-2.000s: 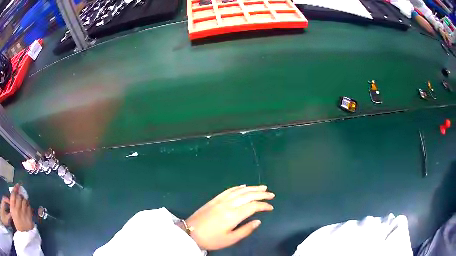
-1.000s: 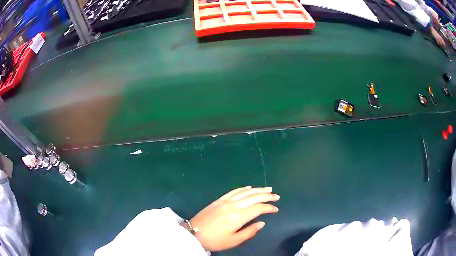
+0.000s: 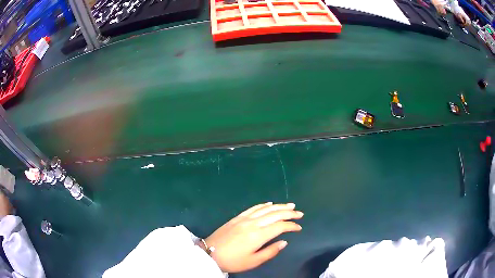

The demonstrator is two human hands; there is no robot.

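Note:
A small dark-rimmed watch case (image 3: 364, 118), gold and silver inside, lies on the far part of the green mat at the right. A display module (image 3: 397, 106) with a yellow-orange tail lies just right of it. Another small case (image 3: 454, 108) and a thin yellow-orange part (image 3: 463, 103) lie further right. My left hand (image 3: 255, 237) rests palm down at the front centre, fingers a little apart and empty, well away from these parts. My right hand is out of the picture; only its white sleeve shows at the lower right.
An orange-red compartment tray (image 3: 277, 32) stands at the far side. A metal post (image 3: 21, 138) and shiny round pieces (image 3: 66, 183) are at the left. A slim dark stick (image 3: 462, 172) and red pieces (image 3: 485, 143) lie at the right. Neighbours' sleeves show at both side edges.
The cases and display module on the far mat have shifted slightly left, while the stick stays put. My left hand stays still since the last frame. The left neighbour's arm has moved.

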